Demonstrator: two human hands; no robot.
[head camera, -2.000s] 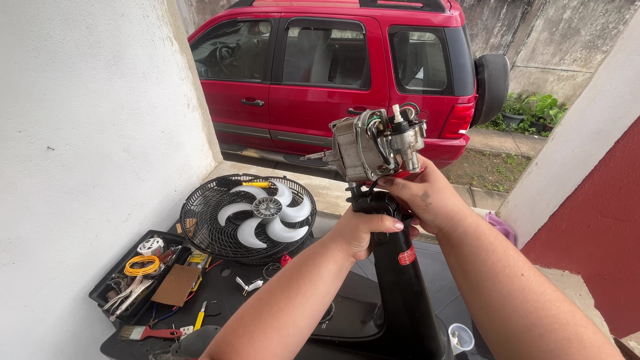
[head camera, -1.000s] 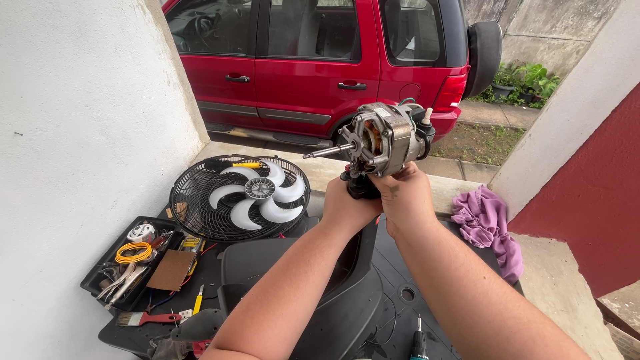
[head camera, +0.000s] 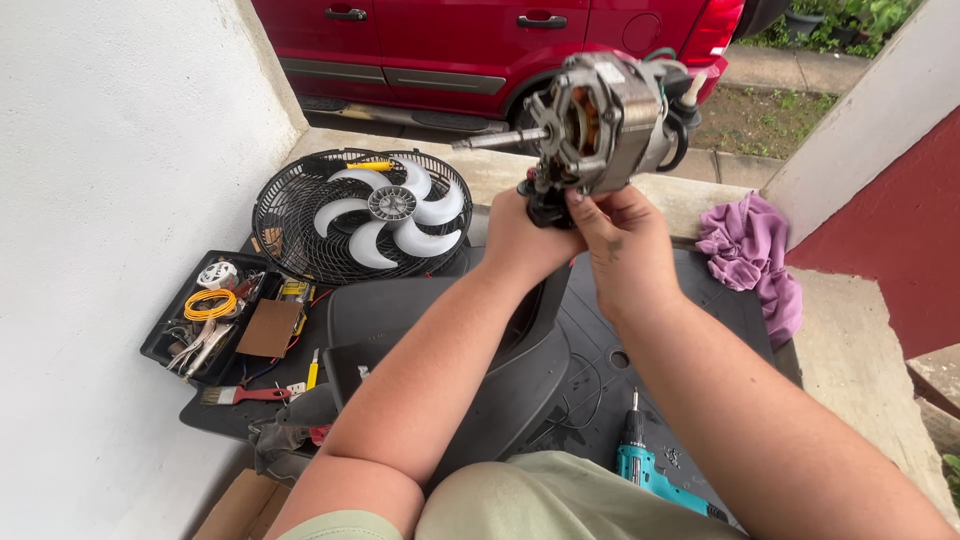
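An electric fan motor with a bare steel shaft pointing left stands on top of the fan's black plastic neck. My left hand is wrapped around that neck, just under the motor. Against the underside of the motor housing, my right hand has its thumb and fingers pressed together; whether a small part is between them cannot be told. Below my forearms lies the fan's black base. A black fan grille with a white fan blade on it rests at the left.
A black tool tray holds pliers and an orange cable coil. Near it lie cardboard, a yellow utility knife and a paintbrush. A teal cordless drill lies on the black table; a purple cloth hangs at its right.
The motor has turned so its shaft and open coil side show, and the fan body now leans toward me. The view has tilted downward. The drill has come into fuller view.
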